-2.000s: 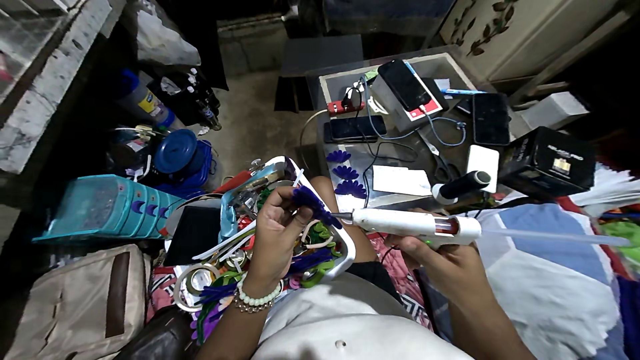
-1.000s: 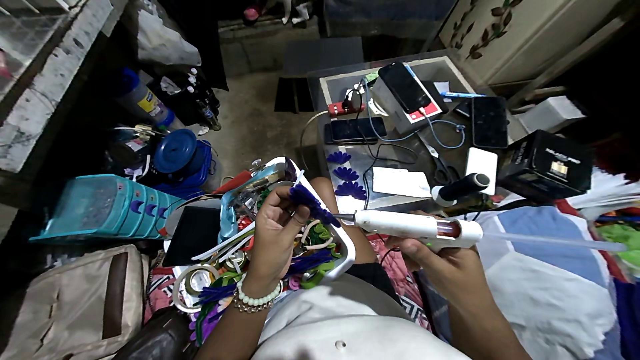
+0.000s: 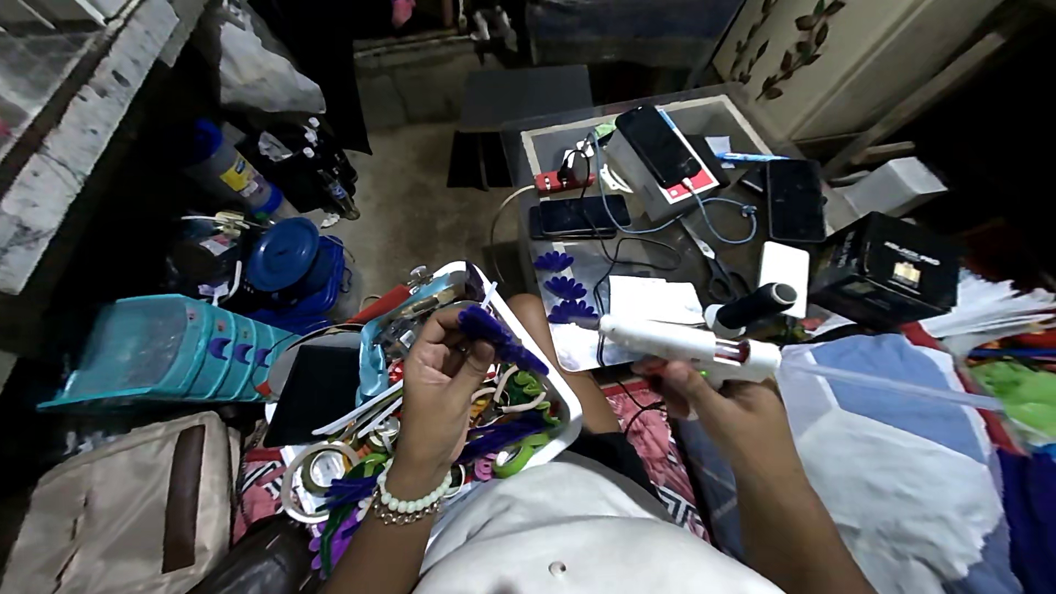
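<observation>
My left hand pinches a purple fuzzy scalloped piece between thumb and fingers, above a white basket of craft bits. In my right hand is a white glue gun, its nozzle pointing left and a long clear glue stick sticking out of its back. A gap separates the nozzle from the held piece. Several similar purple pieces lie on the table, just beyond the nozzle. Purple and green fuzzy stems fill part of the basket.
On the clear-topped table are phones, a red power strip, cables, black-handled scissors, a dark thread spool and a black box. Teal drawers and a beige bag stand at left; folded cloth lies at right.
The glue gun has moved right, away from the purple piece that its nozzle was close against in the earlier frames. My left hand still holds that piece.
</observation>
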